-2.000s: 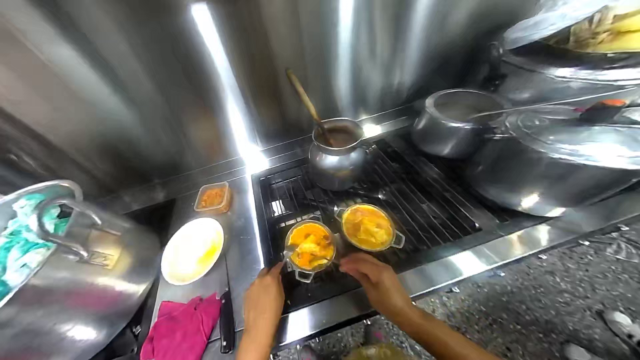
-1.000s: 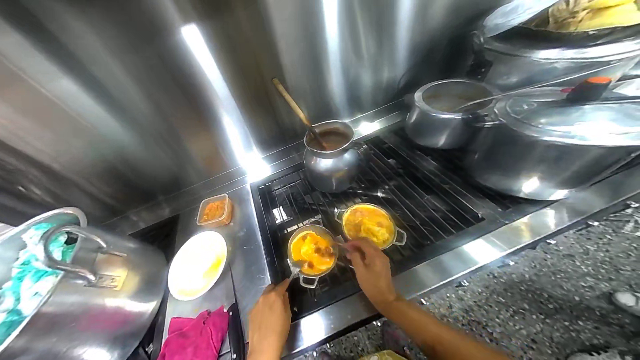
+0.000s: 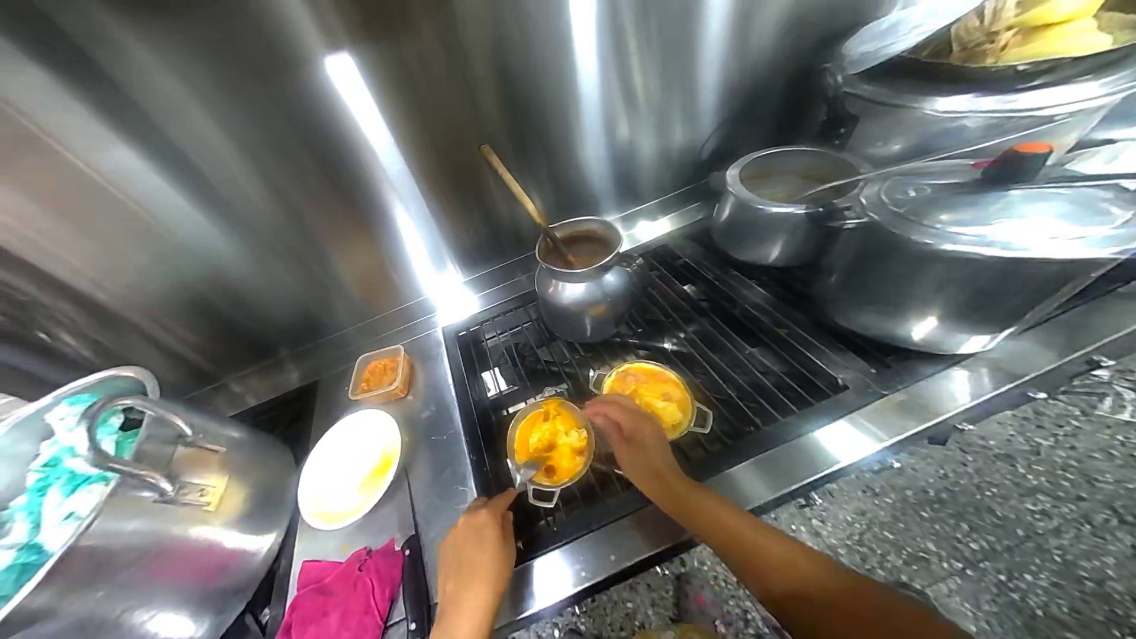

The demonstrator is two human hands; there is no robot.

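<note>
My left hand (image 3: pixel 479 543) holds a metal utensil (image 3: pixel 525 472), whose head is in the left small metal pan (image 3: pixel 543 495) of yellow-orange food (image 3: pixel 552 437). My right hand (image 3: pixel 632 437) is between the two small pans, its fingers at the right rim of the left one; whether it grips anything is hidden. The right small pan (image 3: pixel 701 419) holds similar yellow food and stands on the black stove grate (image 3: pixel 754 333). Behind them stands a metal jug-shaped pot (image 3: pixel 581 306) with a wooden-handled spoon (image 3: pixel 515 188) in brown liquid.
Left of the stove are a white oval plate (image 3: pixel 351 470), a plastic container of orange food (image 3: pixel 382 374), a pink cloth (image 3: pixel 342 595), a black-handled knife (image 3: pixel 414 586) and a large pot (image 3: pixel 222 532). Large metal pots (image 3: pixel 923 293) stand at the right.
My right hand has moved from the front right of the left pan up to its right rim. The food in that pan looks more broken up and shifted.
</note>
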